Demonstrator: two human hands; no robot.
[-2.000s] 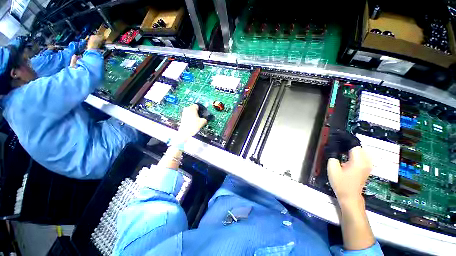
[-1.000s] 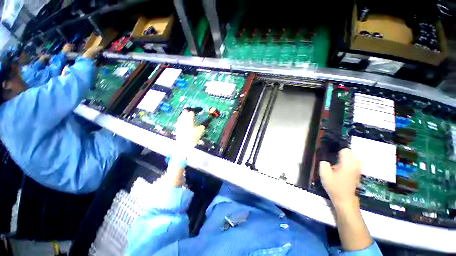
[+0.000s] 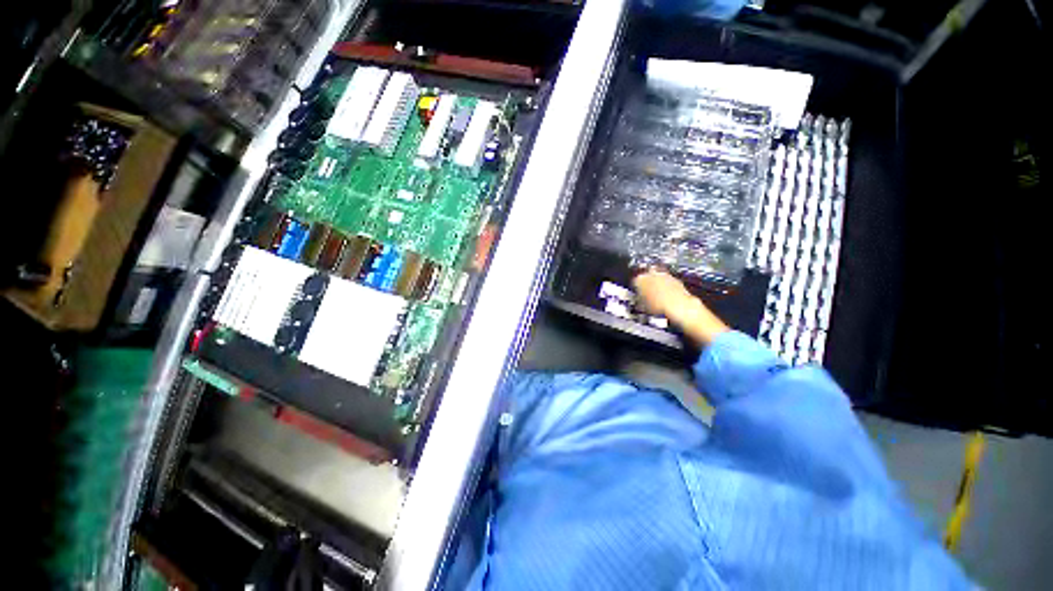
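Observation:
My right hand (image 3: 667, 303) is small in the picture and reaches into a black bin (image 3: 618, 327), at the lower edge of a clear plastic tray (image 3: 681, 173). Its fingertips are blurred against dark contents, so I cannot tell whether they hold anything. My left hand is not in view. On the conveyor to the left lies a green circuit board (image 3: 381, 185) in a dark carrier with reddish-brown bars. It bears white blocks (image 3: 352, 331), blue parts (image 3: 385, 268) and brown parts.
The silver conveyor rail (image 3: 508, 289) runs between the board and the bin. White parts in rows (image 3: 805, 231) lie in the bin beside the clear tray. A cardboard box (image 3: 87, 219) with dark parts stands at the left. A yellow strip (image 3: 964, 491) marks the floor at lower right.
The view has swung to the right, bringing the bin into the middle. My right hand has left the board area and is in the bin. My left hand has gone out of view.

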